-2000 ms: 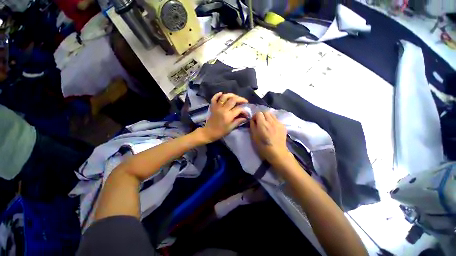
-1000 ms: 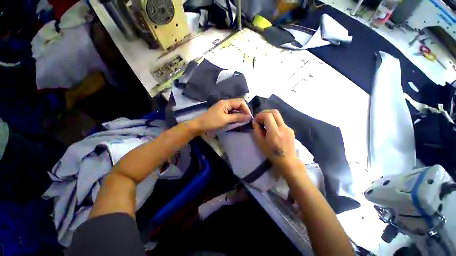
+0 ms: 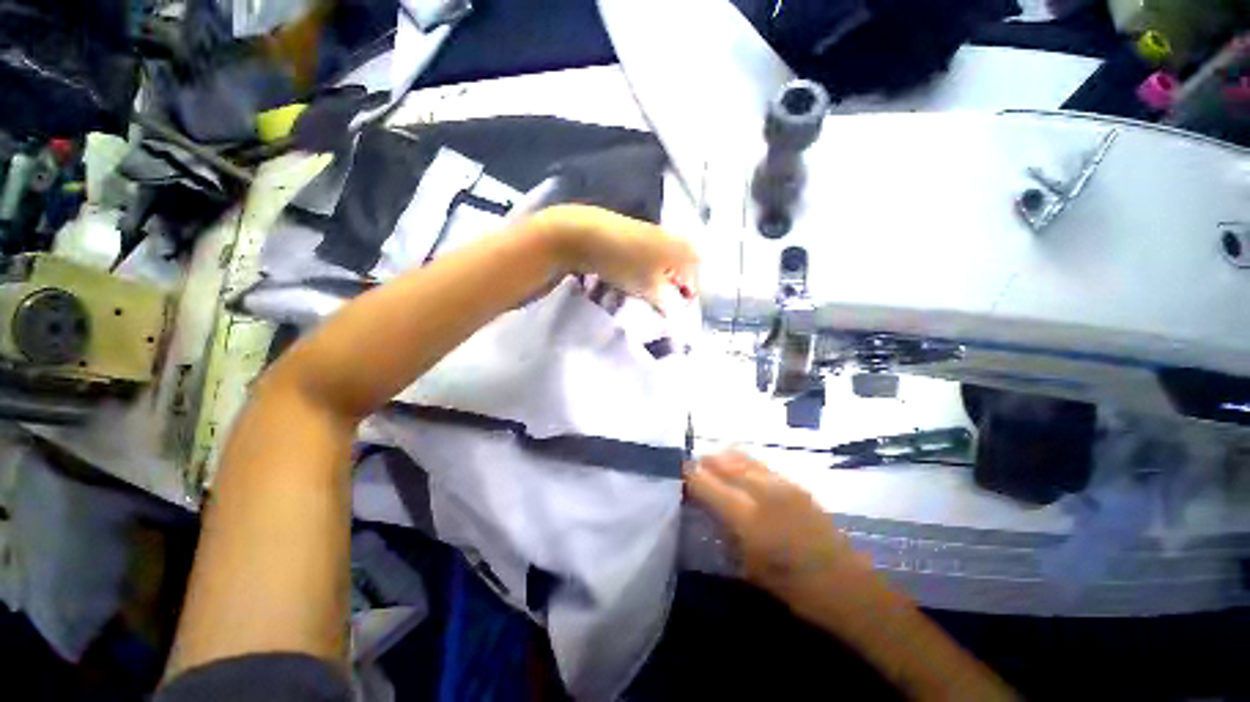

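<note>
A light grey garment panel (image 3: 548, 370) with a dark strip (image 3: 590, 450) across it lies left of the needle area and hangs over the table's front edge. My left hand (image 3: 638, 263) holds its upper edge near the presser foot (image 3: 788, 359). My right hand (image 3: 747, 507) is at the panel's right edge, at the end of the dark strip, fingertips on the cloth. Whether it grips the cloth is hard to tell. The white sewing machine head (image 3: 960, 247) spans the right side. A dark panel (image 3: 603, 178) lies behind the left forearm.
Thread snips (image 3: 912, 447) and a black rectangular object (image 3: 1031, 446) lie right of the needle. A crumpled sheer scrap (image 3: 1104, 528) is near the printed ruler (image 3: 932, 551). A cream-yellow second machine (image 3: 82, 322) stands at far left. Thread cones (image 3: 1158, 91) are at the top right.
The view has swung right to the white machine. My hands, close together over the cloth before, are now apart, and the cloth lies beside the needle area.
</note>
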